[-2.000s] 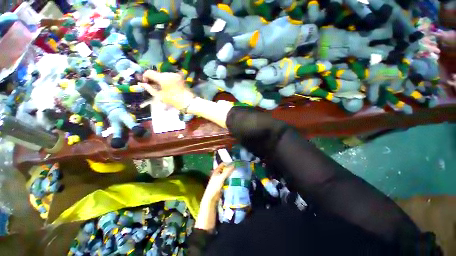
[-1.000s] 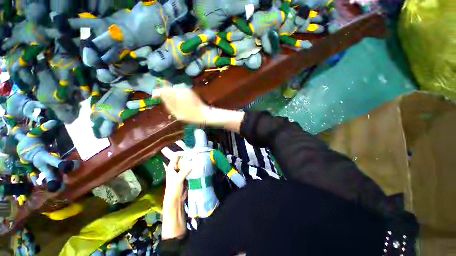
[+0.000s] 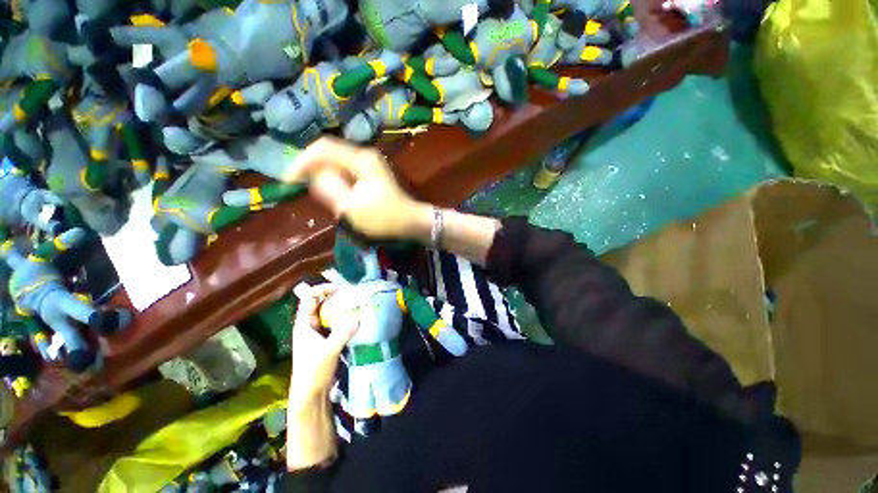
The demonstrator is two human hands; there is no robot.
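A plush doll (image 3: 375, 337) with a grey-blue body, green belly patch and green sleeve with yellow cuff lies over my lap, its dark green end pointing toward the bench. My left hand (image 3: 322, 332) grips its side. My right hand (image 3: 366, 193) is above the doll's green end, beside the bench edge, with bent fingers. It is slightly blurred, and I cannot tell if something thin is between its fingers. Another doll (image 3: 183, 212) lies on the bench edge left of my right hand.
A heap of dolls (image 3: 279, 48) covers the dark red bench (image 3: 433, 173). A white paper sheet (image 3: 144, 255) lies at left. A yellow liner (image 3: 183, 438) is at lower left. An open cardboard box (image 3: 693, 279) and full yellow bag (image 3: 823, 91) are at right.
The view has turned right. My right hand has moved from over the bench beside the paper to above the doll in my lap. My left hand has kept its hold on the doll.
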